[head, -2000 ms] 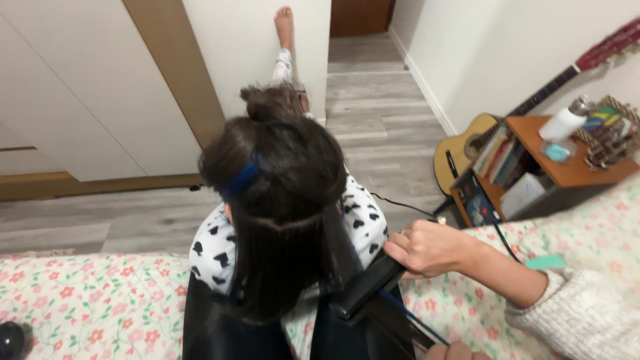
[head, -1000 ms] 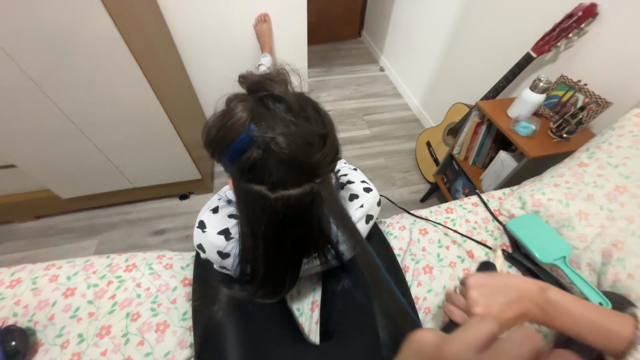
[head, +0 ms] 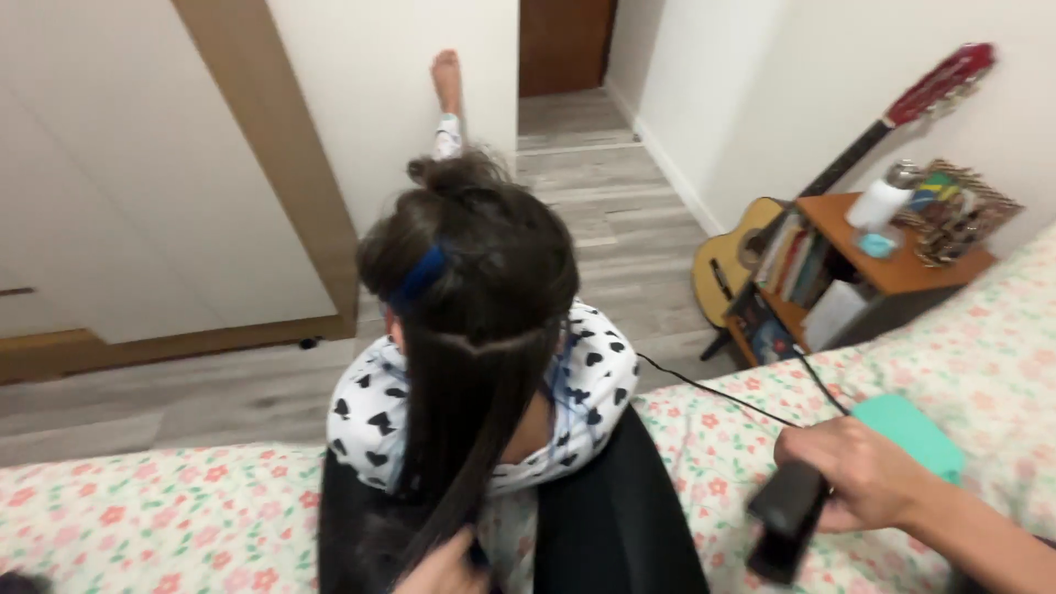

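A seated person's long dark hair [head: 474,388], parted across the back, hangs down over a white top with black hearts [head: 598,363]. A blue clip or band [head: 422,274] shows in the pinned-up upper hair. At the lower ends of the hair, my left hand [head: 445,569] is closed round a lock, beside a small dark item too blurred to name. On the right, clear of the hair, my right hand [head: 854,474] grips a black hair straightener [head: 784,520], whose plates look apart. Partly behind that hand lies a teal hairbrush [head: 912,433].
My black-clad legs [head: 615,503] flank the person on a floral bedspread [head: 206,520]. A black cord [head: 709,388] runs across the bed's edge. At the right stand a wooden shelf unit [head: 907,268] with a white bottle [head: 881,198] and a guitar [head: 730,264]. A wardrobe [head: 148,181] is at the left.
The straightener was at the hair on the right side two seconds ago and is now away from it. My left hand has moved left, to the hair's lower ends.
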